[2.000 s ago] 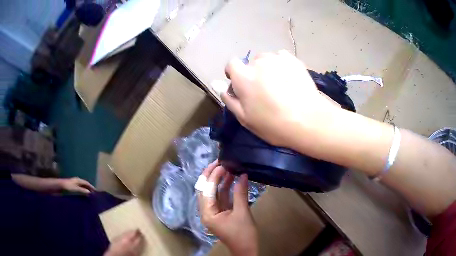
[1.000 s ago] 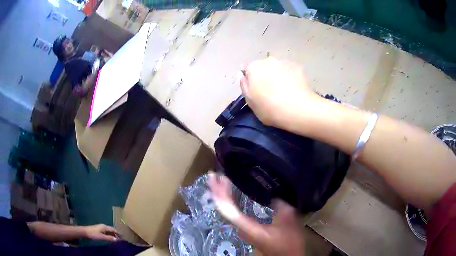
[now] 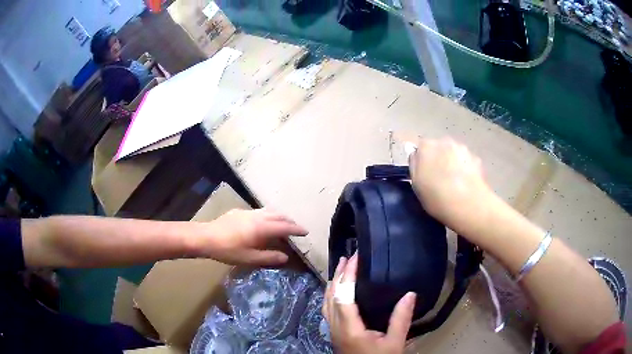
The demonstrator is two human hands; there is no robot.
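Observation:
A glossy black rounded fan housing (image 3: 395, 242) is tilted on its side at the bench edge, its round opening facing left and a hoop handle at its lower right. My right hand (image 3: 447, 180) is closed at its top edge; its fingertips are partly hidden. My left hand (image 3: 364, 318), with a white band on one finger, grips its lower rim, fingers at the opening. Bagged clear fan grilles (image 3: 263, 301) lie in the open carton (image 3: 180, 290) below left. A pale strip (image 3: 493, 297) lies right of the housing.
A coworker's bare forearm and hand (image 3: 242, 235) reach in from the left over the carton. Cardboard covers the bench (image 3: 332, 104). An unbagged grille (image 3: 611, 276) lies at the right. A white pink-edged sheet (image 3: 177, 100) is upper left; another person (image 3: 118, 76) is behind.
The housing has turned so its opening faces left. My left hand has come onto its lower rim. The coworker's arm has reached in over the carton. The view shows more of the floor beyond the bench.

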